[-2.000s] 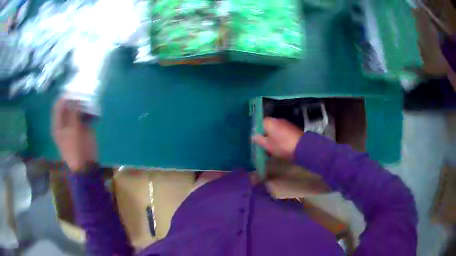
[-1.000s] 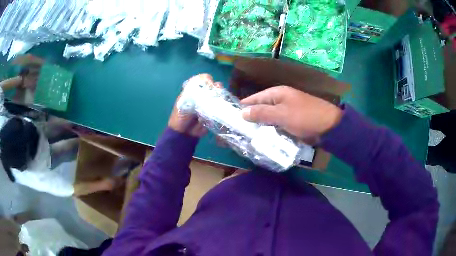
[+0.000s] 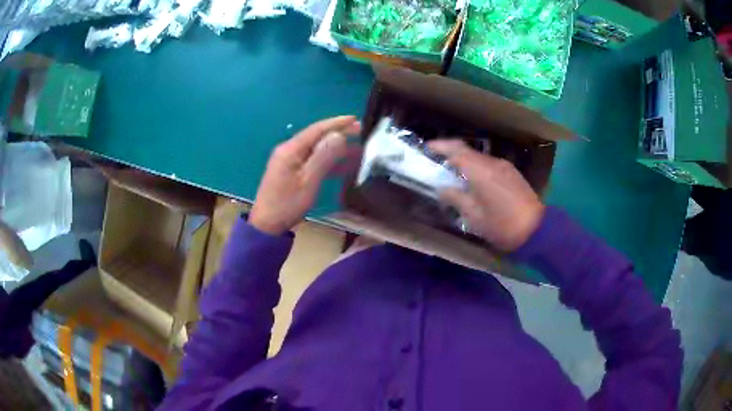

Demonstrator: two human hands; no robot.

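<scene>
An open retail box [image 3: 481, 103], brown inside, stands on the green table in front of me with its flaps up. A bagged white accessory [image 3: 405, 164] lies slanted in the box mouth, slightly blurred. My right hand [image 3: 490, 193] is on its right end, over the box. My left hand [image 3: 301, 172] is beside the box's left side, fingers apart and holding nothing. Dark contents show inside the box, partly hidden by the accessory and my right hand.
Two bins of green packets [image 3: 518, 44] stand behind the box. A pile of bagged white accessories [image 3: 176, 16] lies at back left. Green boxes stand at right [image 3: 694, 104] and far left [image 3: 68, 100]. An open brown carton [image 3: 148, 241] is below the table edge; a person's hand shows at far left.
The bagged accessory has moved from between both hands down into the box mouth. My left hand has let go of it. The view has shifted a little, and the person at left has moved.
</scene>
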